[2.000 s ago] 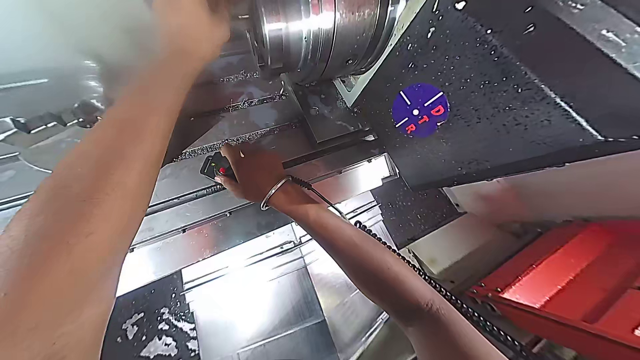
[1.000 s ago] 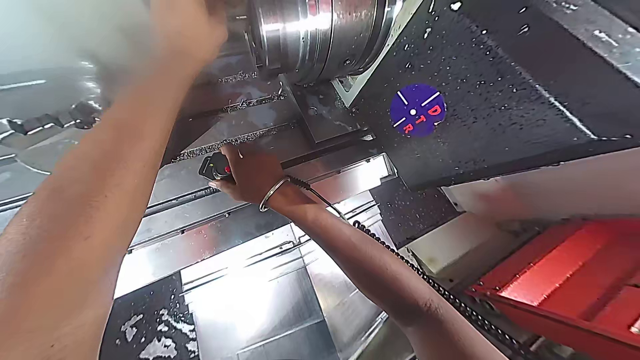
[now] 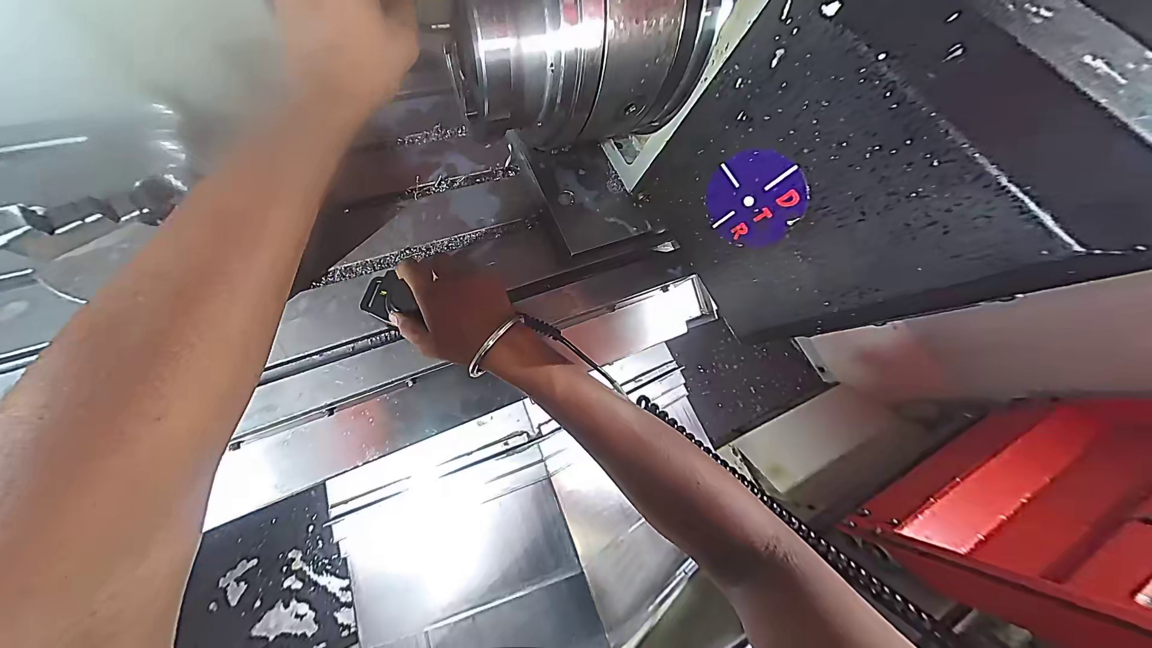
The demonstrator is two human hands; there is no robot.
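My left hand (image 3: 355,49) reaches to the top edge of the view, just left of the steel lathe chuck (image 3: 576,67). Its fingers run out of view or are hidden, so what they touch cannot be told. Below it, my right hand (image 3: 454,306), with a metal bangle at the wrist, is closed around a small black handheld control unit (image 3: 382,297). A coiled black cable (image 3: 720,459) runs beside the right forearm. A metal bracket (image 3: 585,202) stands under the chuck.
Metal chips (image 3: 423,247) line the ledges behind my right hand. Bright steel way covers (image 3: 450,540) lie below. A wet dark panel (image 3: 882,171) carries a purple disc (image 3: 756,225) with red letters. A red cover (image 3: 1017,486) is at the lower right. Haze blurs the upper left.
The handheld unit has turned slightly in my right hand; the red spot seen on it before no longer shows. Both arms stay in nearly the same place.
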